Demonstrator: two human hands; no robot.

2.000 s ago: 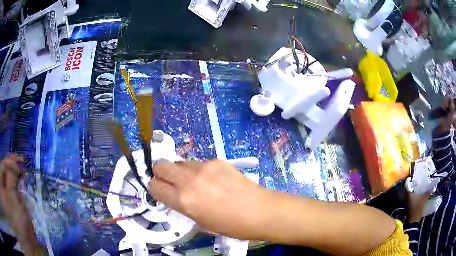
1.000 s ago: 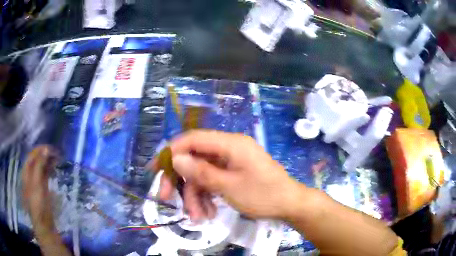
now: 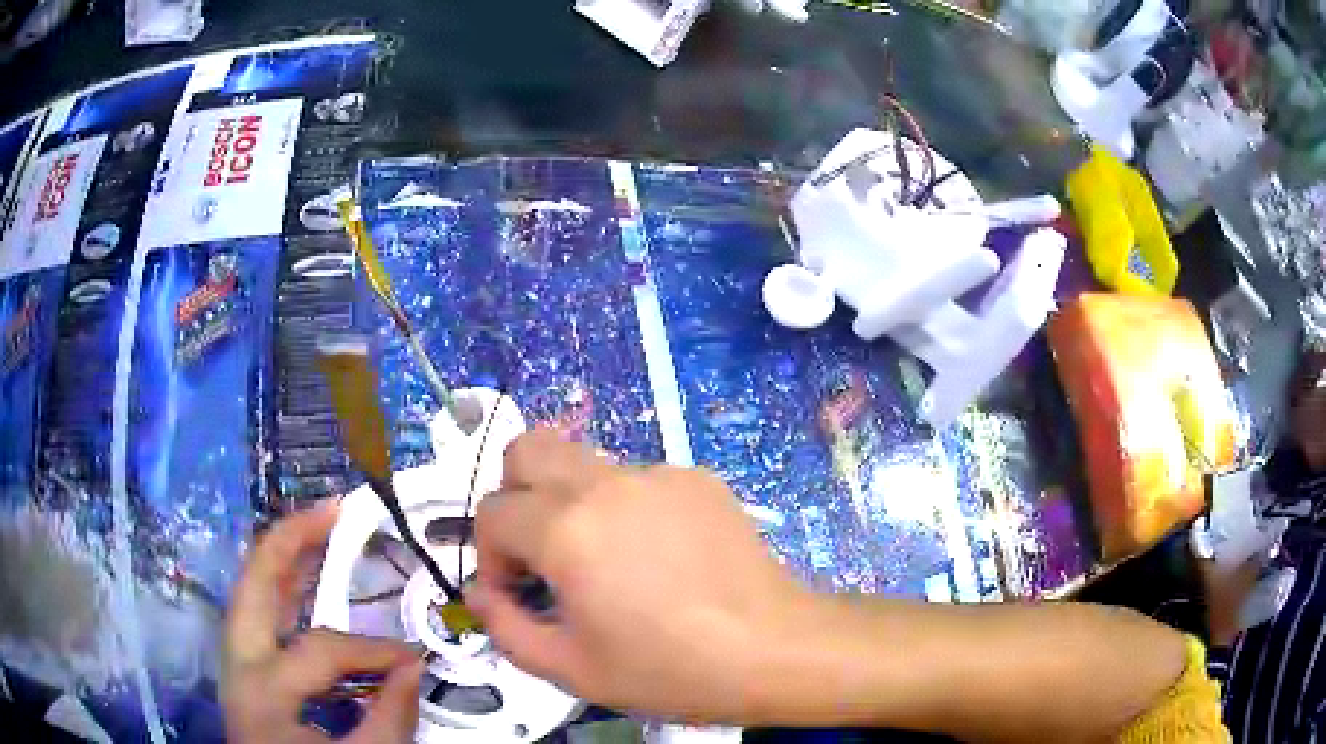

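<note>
The white round camera housing (image 3: 342, 581) lies in front of me on blue printed sheets. One yellow-brown taped end (image 3: 359, 411) on a dark lead stands up from its centre hole. Another thin taped lead (image 3: 378, 276) rises from the small round boss (image 3: 473, 411) at its top. My right hand (image 3: 625, 574) is over the housing's right side, fingertips closed at a short yellow-taped piece (image 3: 460, 618) by the centre hole. My left hand (image 3: 313, 640) is at the housing's left edge, fingers bent; whether it grips a lead is unclear.
Another white camera assembly (image 3: 902, 262) with wires upright lies at upper right. A yellow bin (image 3: 1120, 225) and an orange block (image 3: 1142, 422) are right of it. White bracket parts (image 3: 647, 22) lie on the dark strip (image 3: 509, 87). Another person's striped sleeve (image 3: 1287, 625) shows at far right.
My left hand has moved right, from the sheets to the housing. My right hand has closed in at the centre hole. One of the two taped ends that stood together has gone down to the hole.
</note>
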